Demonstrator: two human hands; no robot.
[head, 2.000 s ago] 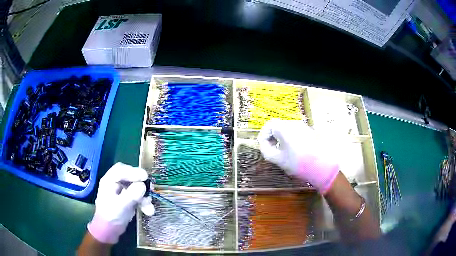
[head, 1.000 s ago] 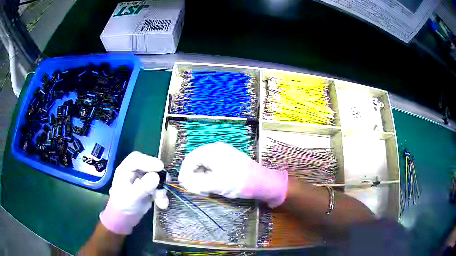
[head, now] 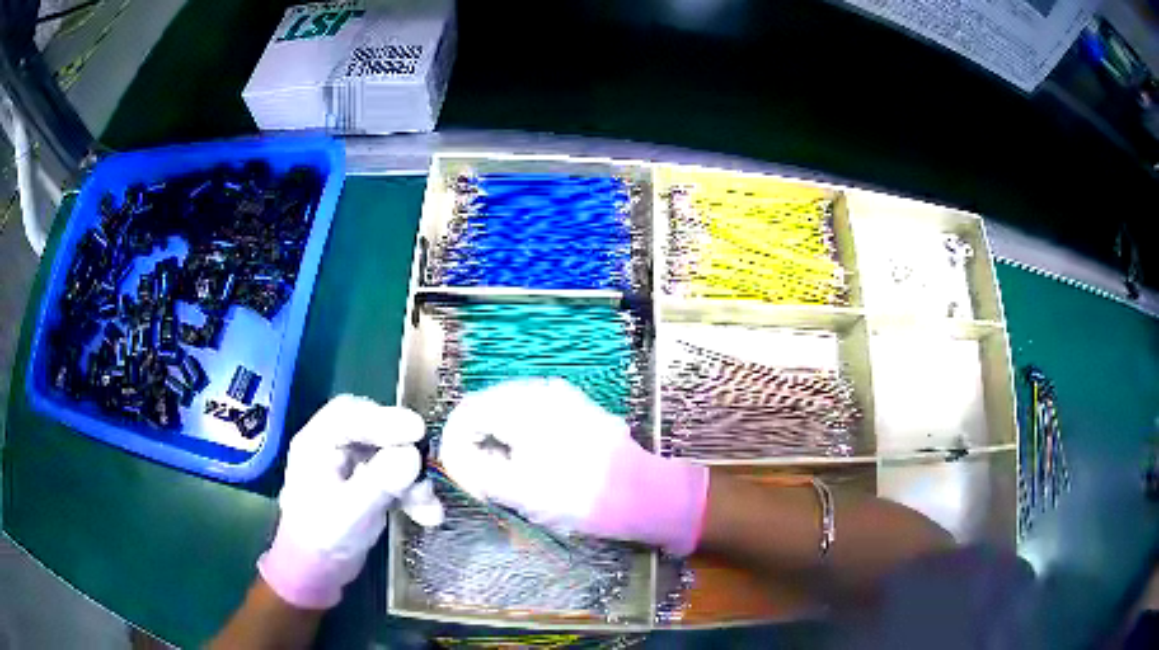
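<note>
My left hand [head: 346, 498], in a white glove with a pink cuff, pinches a small dark connector housing [head: 427, 455] left of the wire tray. Several thin coloured wires [head: 528, 531] trail from the housing over the white wires [head: 508, 578]. My right hand [head: 540, 455], gloved the same way, is over the teal-green wires [head: 547, 340]. Its fingertips are closed against the housing and wires. The wire between them is mostly hidden. The cream tray [head: 655, 241] also holds blue wires [head: 547, 231], yellow wires [head: 756, 241], brown wires [head: 763, 404] and orange wires [head: 750, 578].
A blue bin [head: 295, 343] of black housings is at the left. A white JST carton [head: 350, 83] stands behind it. Wire assemblies [head: 1045, 438] lie right of the tray. A printed sheet [head: 985, 32] is at the back right. More yellow wires [head: 521, 643] show at the tray's near edge.
My right hand has moved from the middle compartments leftward to my left hand, and in the last second closer against the housing. The left hand keeps its hold. The camera view has shifted.
</note>
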